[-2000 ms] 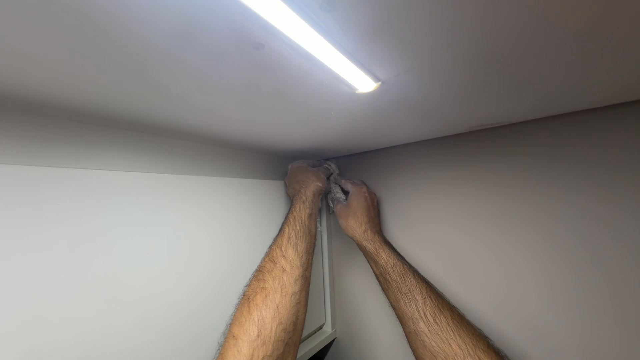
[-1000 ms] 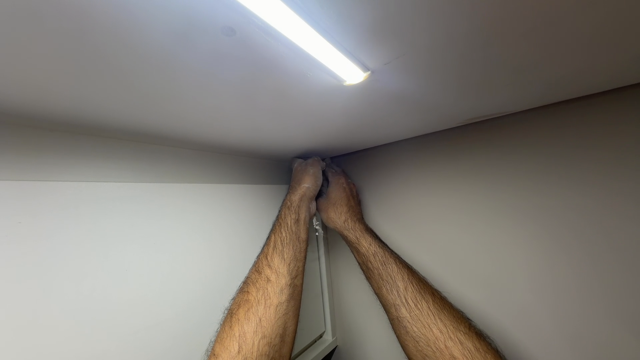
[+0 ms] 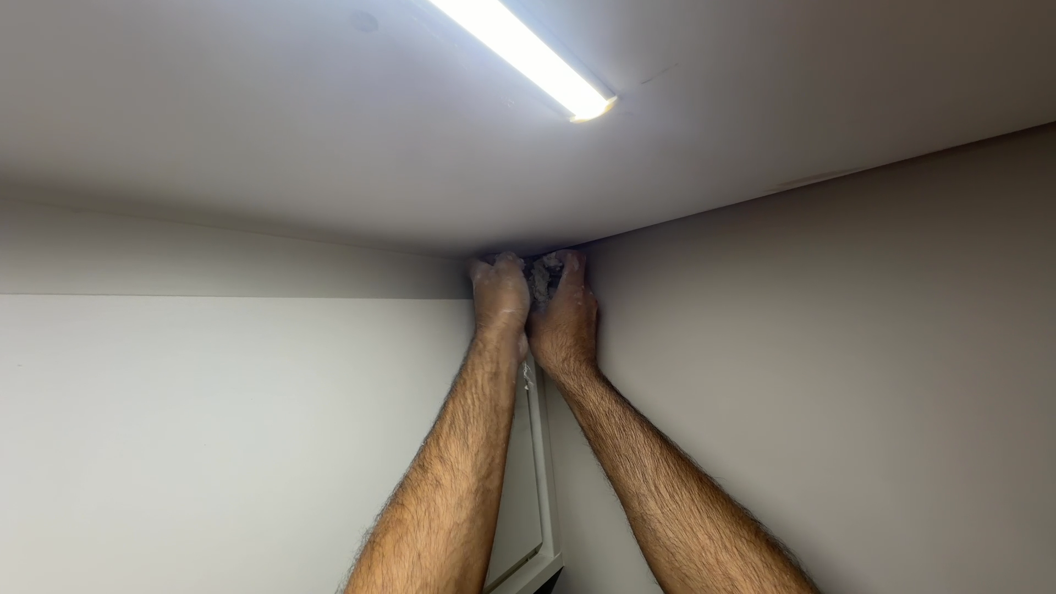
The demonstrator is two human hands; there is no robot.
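Both arms reach up into the far corner under a pale overhead panel (image 3: 330,165). My left hand (image 3: 500,293), dusted with white residue, is at the corner with its fingers curled; what its fingertips touch is hidden. Beside it on the right, my right hand (image 3: 568,313) is bent against a lumpy grey, putty-like material (image 3: 544,276) that shows between the two hands. Whether the right hand grips this lump or presses it into the corner cannot be told. White smears mark the fingers and the top of the narrow frame below.
A lit strip light (image 3: 528,62) runs along the overhead panel. A white panel (image 3: 206,437) stands on the left, a grey wall panel (image 3: 808,346) on the right. Below the hands is a white frame (image 3: 543,478) around an inset panel (image 3: 518,495).
Two seconds ago my hands were farther apart, with a pale lump between them. They drew together at the corner, and grey material now shows again between them.
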